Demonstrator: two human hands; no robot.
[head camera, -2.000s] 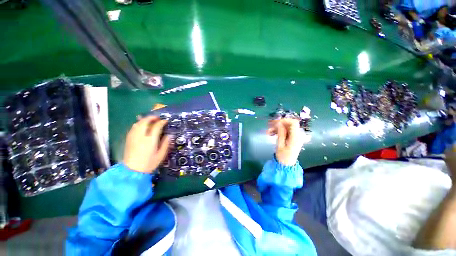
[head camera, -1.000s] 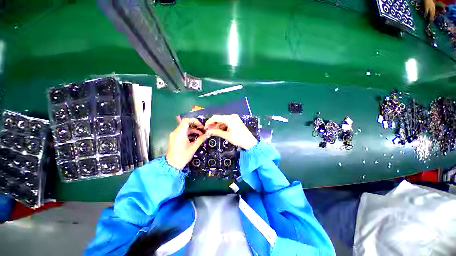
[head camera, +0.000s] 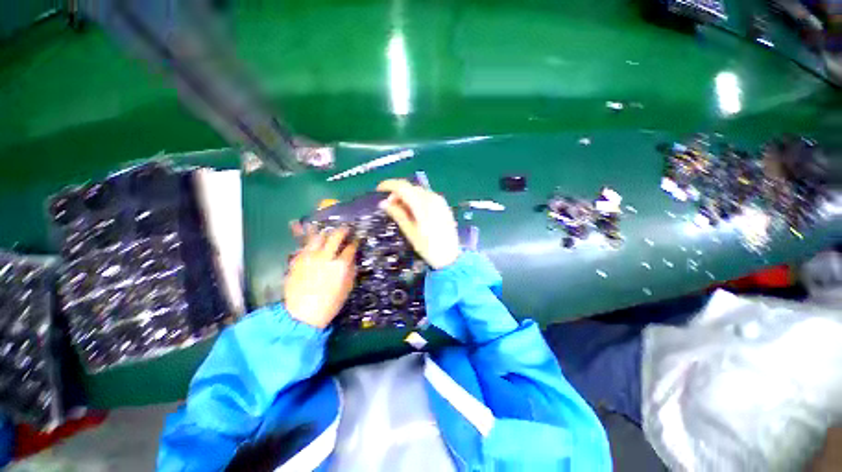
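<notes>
The working blister tray (head camera: 383, 277) lies before me on the green bench, with dark ringed modules in its pockets. My left hand (head camera: 320, 275) rests over the tray's left part, fingers pointing away from me. My right hand (head camera: 421, 221) is over the tray's upper right part, fingers bent down onto it. The frame is blurred, and I cannot tell whether either hand holds a module. A small loose module pile (head camera: 583, 218) lies right of the tray. A single black part (head camera: 513, 183) lies above a short white strip (head camera: 484, 206).
Stacked filled trays (head camera: 129, 263) stand at the left, with a pale card sheet (head camera: 222, 221) beside them. A metal post (head camera: 217, 97) rises behind, with a thin white stick (head camera: 371, 165) near its base. Larger heaps (head camera: 739, 189) lie at the right. A person's pale sleeve (head camera: 739, 369) is at the lower right.
My hands were together over the tray's upper part; now they are apart, the left lower on its left side and the right near its upper right. The camera view has shifted.
</notes>
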